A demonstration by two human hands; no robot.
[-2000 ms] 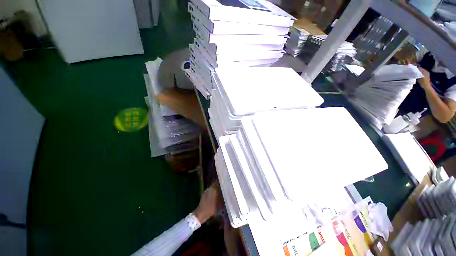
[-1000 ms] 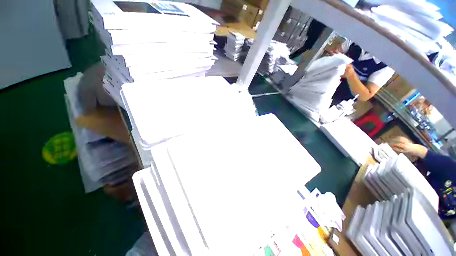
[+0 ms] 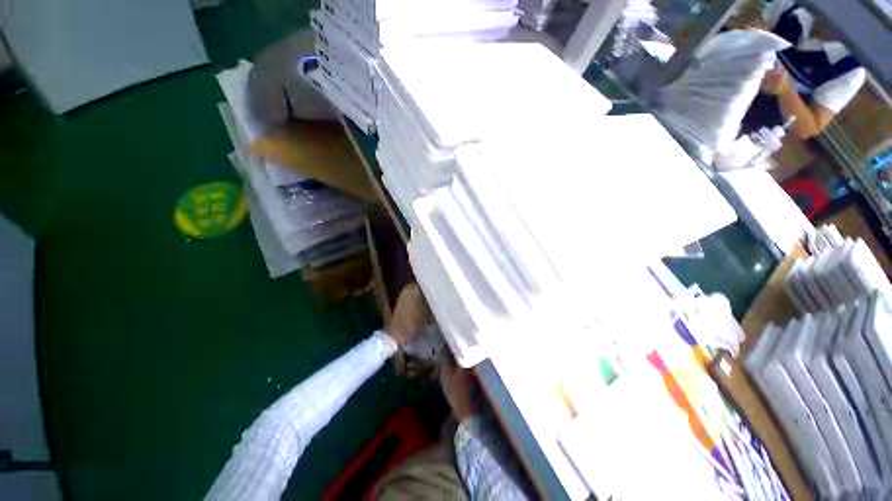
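Observation:
My left hand (image 3: 411, 311) is at the bench's left edge, below the white housings, its fingers partly hidden. My right hand (image 3: 458, 387) is close by, lower and to the right, dark and partly under the bench edge. A crinkled clear plastic bag (image 3: 423, 344) shows between the hands. Whether either hand grips it cannot be told. White housings (image 3: 445, 279) lean in a row on the bench above the hands, beside a large flat white panel (image 3: 597, 186). A colourful printed sheet (image 3: 675, 396) lies to their lower right.
Stacked white boxes (image 3: 342, 64) stand at the bench's far end. Another person's arm (image 3: 308, 152) is beside plastic-wrapped stacks (image 3: 293, 220) at the left. More housings (image 3: 822, 362) stand at right on cardboard (image 3: 773, 303). A person (image 3: 807, 108) sits across the bench. A red stool (image 3: 386, 455) is below.
The view has swung back left and down since one second ago. Both hands and sleeves are now in view; a second ago neither showed. Two seconds ago my left hand was at the bench edge.

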